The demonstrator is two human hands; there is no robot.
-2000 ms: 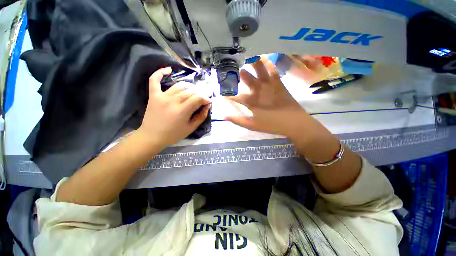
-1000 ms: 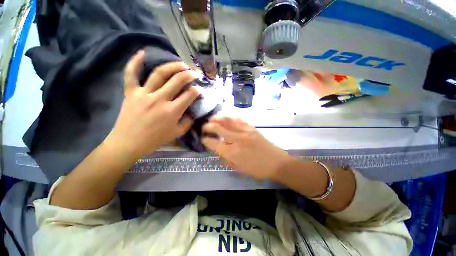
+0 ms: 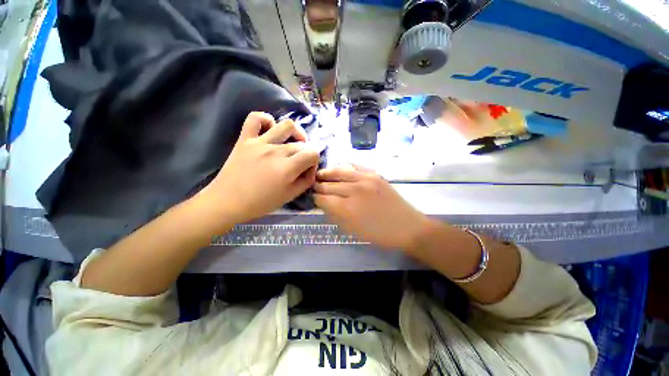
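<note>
The dark grey garment piece [image 3: 161, 110] lies bunched left of the needle, and its right edge reaches the brightly lit presser foot area [image 3: 326, 117]. My left hand [image 3: 268, 165] grips the cloth edge with bent fingers just in front of the needle. My right hand [image 3: 367, 202] pinches the near end of the same edge, its fingertips close to my left fingertips. The dark guard [image 3: 364, 121] hangs right of the needle. Glare hides the exact needle point and the seam.
White sewing machine head [image 3: 506, 59] with a ridged knob [image 3: 425, 48] stands above. A slim black pen or snips [image 3: 505, 142] and an orange-yellow bag [image 3: 517, 123] lie to the right. A ruler strip [image 3: 572, 230] runs along the front edge. A blue crate [image 3: 609, 294] is at lower right.
My right hand has moved from beside the guard, left and nearer, onto the cloth edge. My left hand lay spread over the cloth a second ago and is now bent at the edge by the needle.
</note>
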